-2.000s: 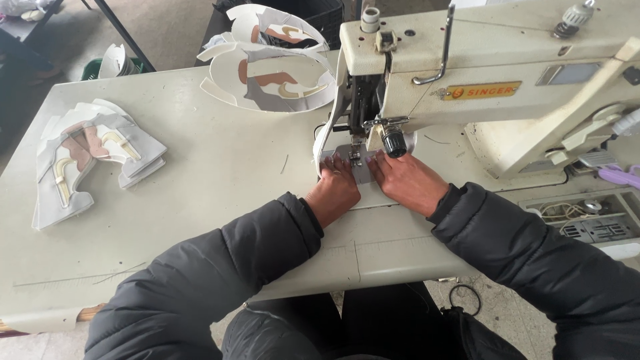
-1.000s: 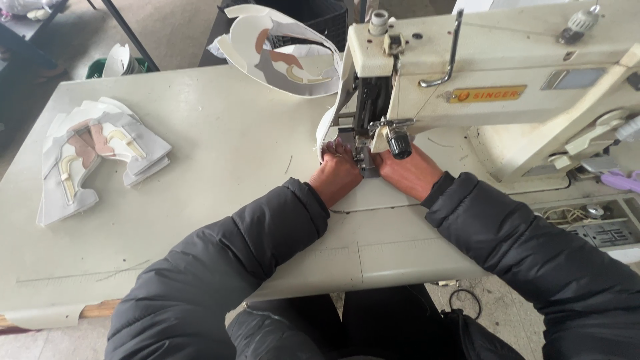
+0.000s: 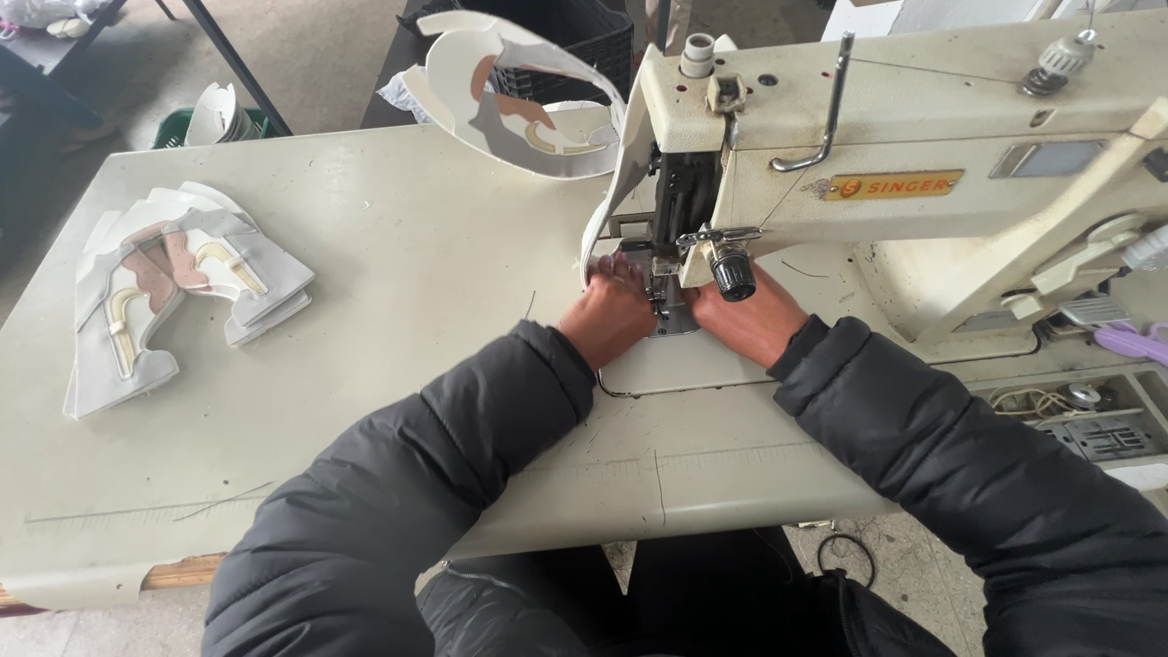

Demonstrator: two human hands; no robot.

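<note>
A Singer sewing machine (image 3: 903, 137) stands on the table at the right. My left hand (image 3: 613, 306) is just left of its presser foot, fingers curled on the edge of a white and grey shoe-upper piece (image 3: 610, 214) that curves up behind the needle area. My right hand (image 3: 746, 315) lies right of the needle, its fingers partly hidden behind the machine's head and black tension knob (image 3: 733, 274); what it touches is hidden. Joined upper pieces (image 3: 520, 128) loop up behind the machine head. A stack of similar shoe uppers (image 3: 260, 260) lies at the left of the table.
Purple-handled scissors (image 3: 1131, 342) lie at the far right, above a tray (image 3: 1136, 383) with metal plates and a bobbin-like part. A black plastic crate (image 3: 575, 41) is beyond the table, and a green basket (image 3: 173, 128) with pale pieces stands behind its left side.
The two looped pieces behind the machine now show as one loop, higher up. My right hand has moved in closer behind the machine's head. My left hand stays beside the presser foot.
</note>
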